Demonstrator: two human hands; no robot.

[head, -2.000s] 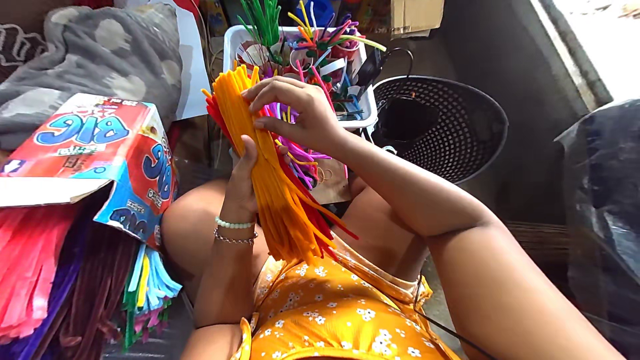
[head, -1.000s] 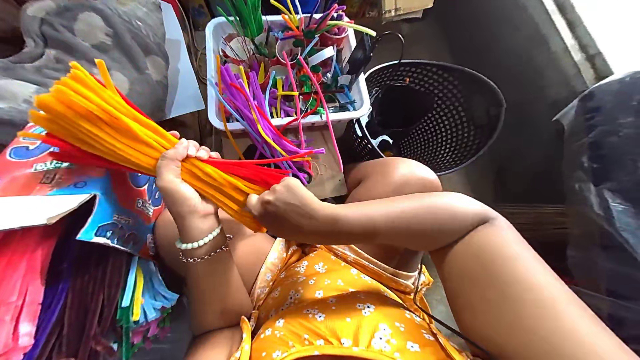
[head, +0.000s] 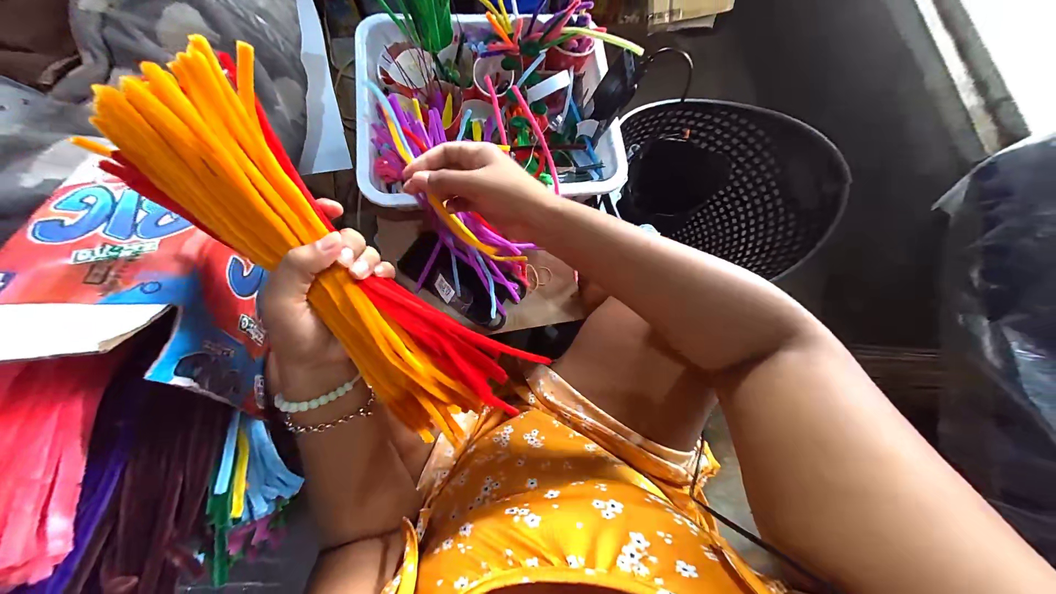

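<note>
My left hand (head: 318, 280) is closed around a thick bundle of orange pipe cleaners (head: 214, 173), with red pipe cleaners (head: 429, 330) lying along its side. The bundle slants from the upper left down toward my lap. Farther up, my right hand (head: 462, 186) has thumb and fingertips together at the near rim of a white plastic basket (head: 388, 196). Its fingers are on the loose purple, yellow and blue pipe cleaners (head: 462, 227) that hang over that rim; whether they pinch one is unclear. Cups and more coloured pipe cleaners fill the basket.
A printed cardboard box (head: 107, 239) holding pink, purple and brown pipe cleaners (head: 49, 462) is at the left. Behind the box lies a grey patterned cloth (head: 198, 49). A black perforated basket (head: 767, 181) stands right of the white one. Dark plastic (head: 998, 330) is at the far right.
My right hand has left the lower end of the bundle and moved up to the white basket. The bundle, held level-ish across me one second ago, now slopes more steeply in my left hand.
</note>
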